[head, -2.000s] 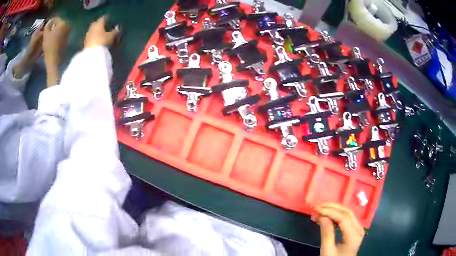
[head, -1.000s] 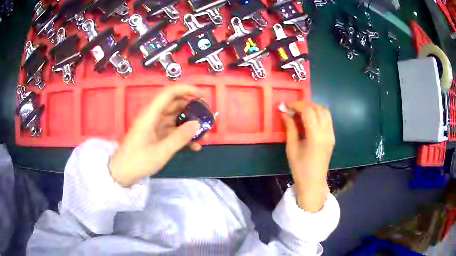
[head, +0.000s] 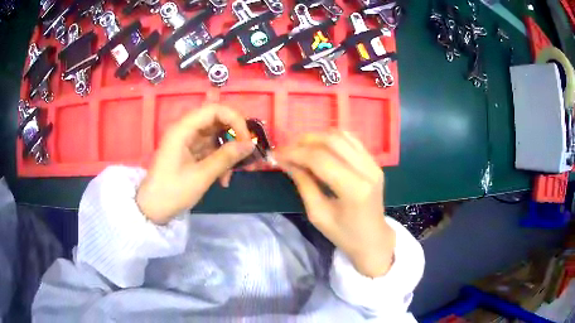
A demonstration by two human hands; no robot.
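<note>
My left hand (head: 189,161) holds a small glossy dark device (head: 257,137) with coloured spots on its face, above the tray's front row. My right hand (head: 337,189), slightly blurred, meets the device's right edge with its fingertips pinched around a tiny white piece (head: 272,159). The red compartment tray (head: 214,88) lies under both hands. Its back rows hold several devices clamped by silver clips, such as one clamped device (head: 259,39) with a pale round mark. The fingers hide part of the held device.
Loose silver clips (head: 476,47) lie on the green bench right of the tray. A white-grey box (head: 541,118) with a pale yellow roll (head: 561,66) stands at the far right. A red strip and blue parts are beyond the bench's right edge. A dark pile shows below the bench edge.
My right hand has taken the tiny white piece from the rightmost front pocket and moved left to the device. My left hand came back from the far left with the device in it. The view has turned.
</note>
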